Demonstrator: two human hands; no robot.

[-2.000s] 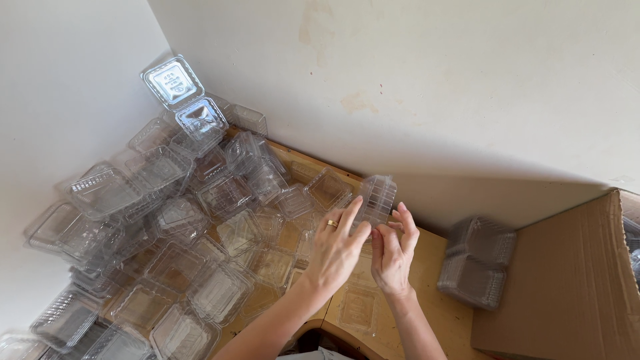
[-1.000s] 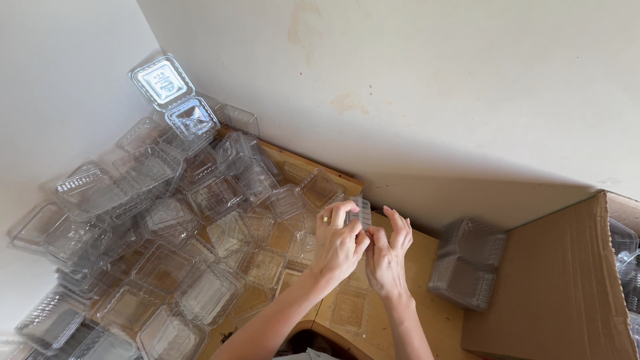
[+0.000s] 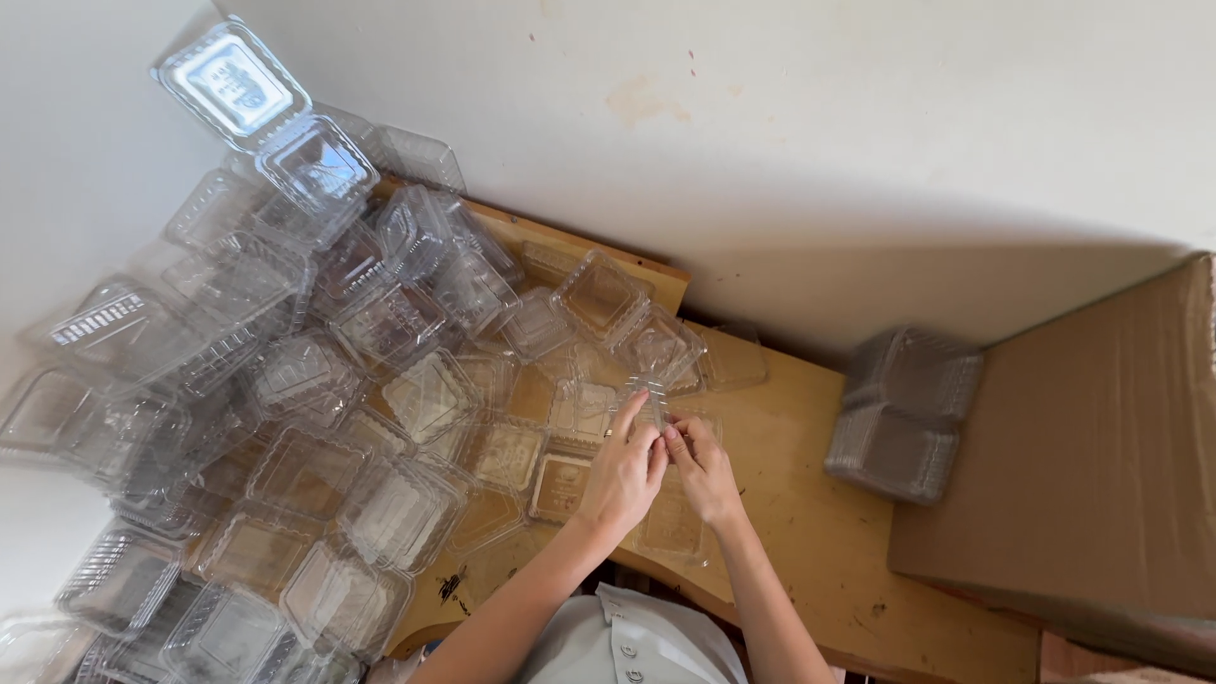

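My left hand and my right hand meet above the wooden table, both gripping a small clear plastic clamshell container seen nearly edge-on. The left index finger lies along its side, and the right thumb and fingers pinch its near edge. Another clear container lies under and in front of my hands. To the left, a large heap of open clear clamshell containers spreads over the table. Just beyond my hands sits an open container.
A stack of clear clamshells stands at the right, beside a large cardboard box. A white wall runs behind the wooden table, with a wooden board along its back edge. The heap leans against the left wall.
The held container was upright with its broad face showing two seconds ago; now it is seen nearly edge-on. My fingers have closed in around it. The heap and the right stack look unchanged.
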